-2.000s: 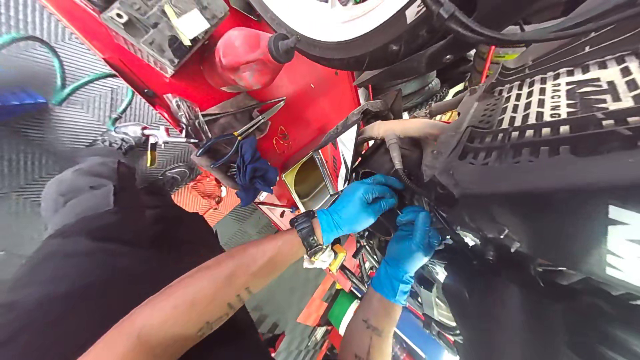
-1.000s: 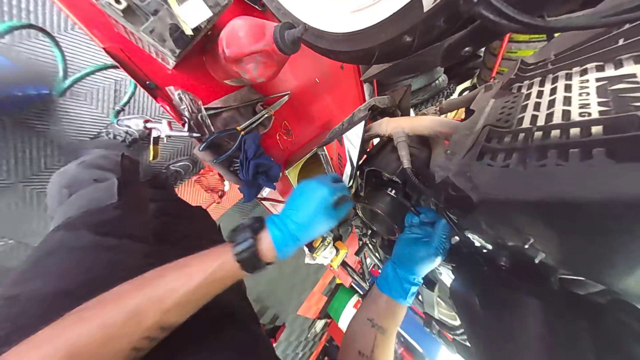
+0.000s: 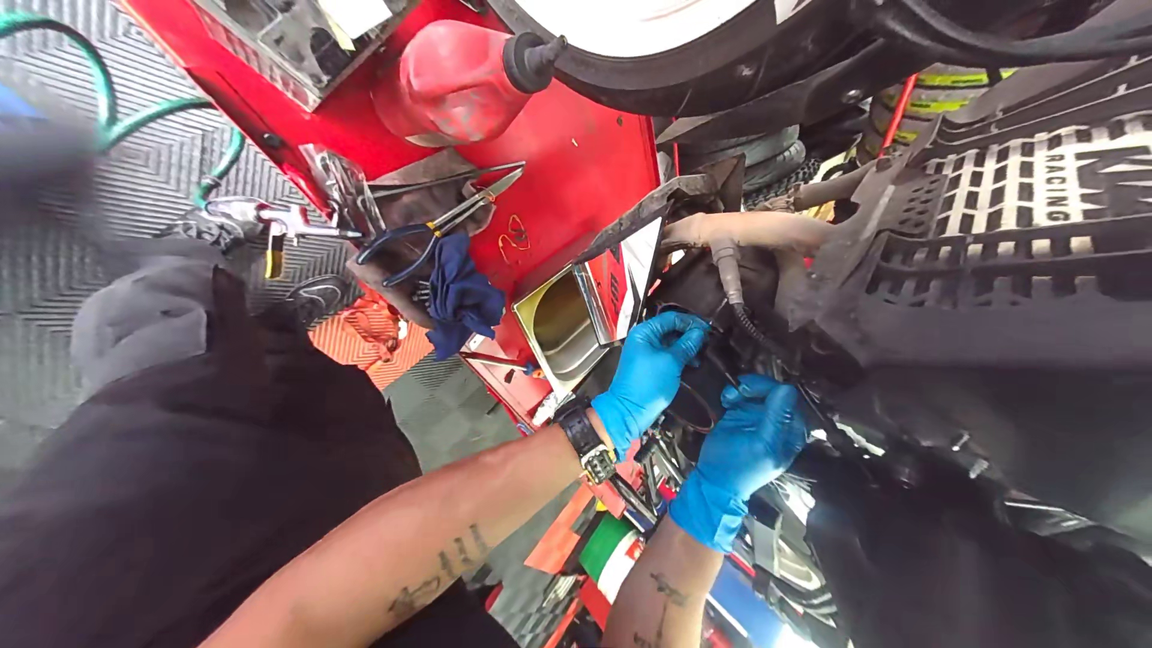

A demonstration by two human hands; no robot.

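Both my hands wear blue gloves and work at the dark, cable-filled side of a motorcycle. My left hand point(image 3: 652, 369), with a black watch at its wrist, has its thumb and fingertips pinched together; what lies between them is too small to tell. Lower and to the right, my right hand point(image 3: 751, 436) has curled fingers at the end of a thin dark cable-like strand point(image 3: 717, 360); whether it grips the strand is unclear. A thin loop point(image 3: 700, 409) shows between the hands. Above them, a sensor with a sleeved lead point(image 3: 727, 270) sits on the tan exhaust pipe point(image 3: 751, 230).
On the red bench point(image 3: 576, 162) lie a red bottle point(image 3: 459, 81), blue-handled pliers point(image 3: 423, 238), a dark blue cloth point(image 3: 463, 292) and a metal tray point(image 3: 562, 328). An air gun point(image 3: 288, 220) is at left. A wheel point(image 3: 630, 81) stands above; a vented black guard point(image 3: 1008, 198) is at right.
A second ago my left hand was drawn back to the left, baring a black cylindrical part; it is now back beside my right hand, which has stayed in nearly the same place.
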